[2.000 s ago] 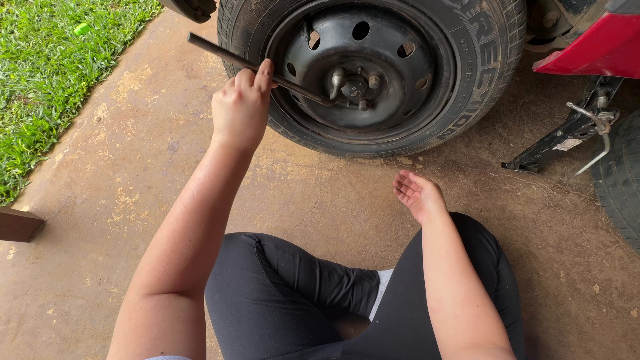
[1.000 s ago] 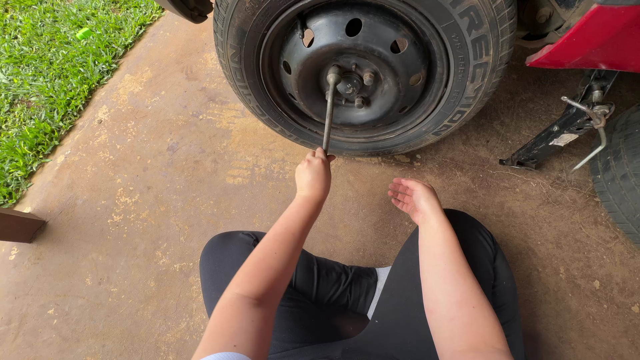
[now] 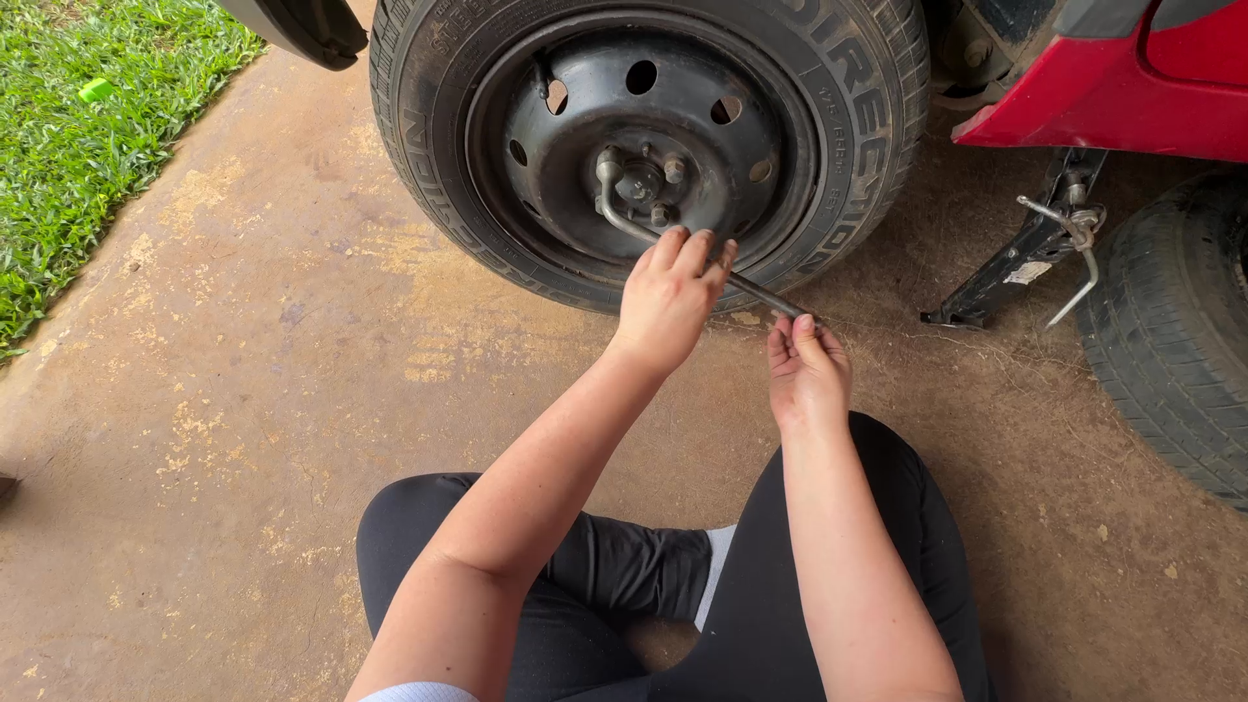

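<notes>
An L-shaped metal lug wrench has its socket end on a lug at the left of the hub of a black steel wheel, and its handle slants down to the right. My left hand lies over the middle of the handle with curled fingers; its palm side is hidden. At the far end of the handle, my right hand holds the tip between thumb and fingers, palm up. Other lug bolts show around the hub cap. The tire surrounds the wheel.
A scissor jack with a bent metal handle stands under the red car body. Another tire lies at the right. Grass borders the concrete floor at the left. My crossed legs are below the wheel.
The wrench handle has swung from upper left, through pointing down, to lower right, its socket staying at the hub. My left hand has moved with it, and my right hand has taken hold of its end.
</notes>
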